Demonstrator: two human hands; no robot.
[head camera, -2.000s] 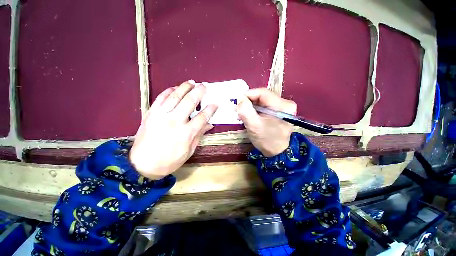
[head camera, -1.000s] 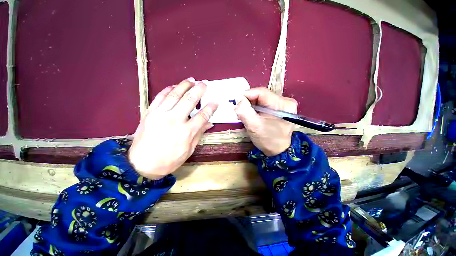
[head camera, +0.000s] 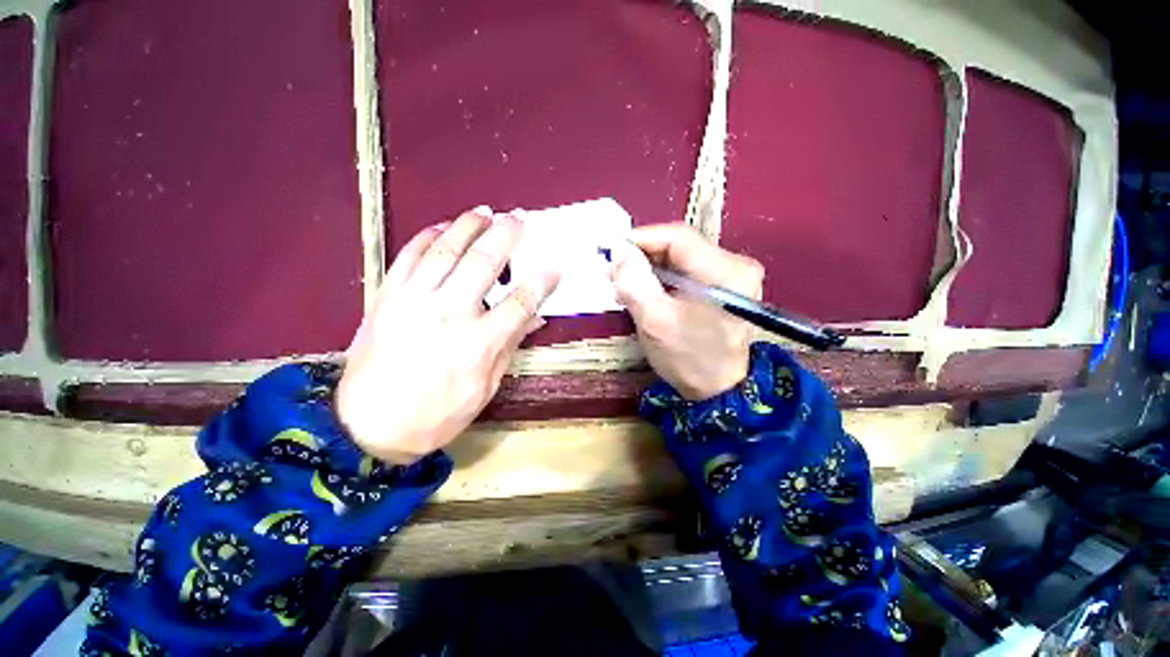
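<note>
A white tag (head camera: 574, 263) lies on the maroon cutting board (head camera: 539, 103), near its front edge. My left hand (head camera: 430, 327) is spread flat over the tag's left end and presses it down. My right hand (head camera: 693, 302) grips a slim pen (head camera: 744, 306) with a clear barrel and dark end. The pen's tip points at the tag near its right part; my fingers partly hide the tag's right edge. Any writing is too overexposed to read.
A tan cut-out sheet (head camera: 366, 154) with thin bars and large openings lies on the board. A pale wooden ledge (head camera: 565, 462) runs along the front. A black block (head camera: 1005, 408) sits at the front right. Cluttered dark items lie below right, and a blue rim (head camera: 1120, 276) shows beyond the end.
The pen's tip and right fingers have shifted slightly, and the pen's dark end has moved a little left. The tag is tilted slightly differently. My left hand keeps its hold.
</note>
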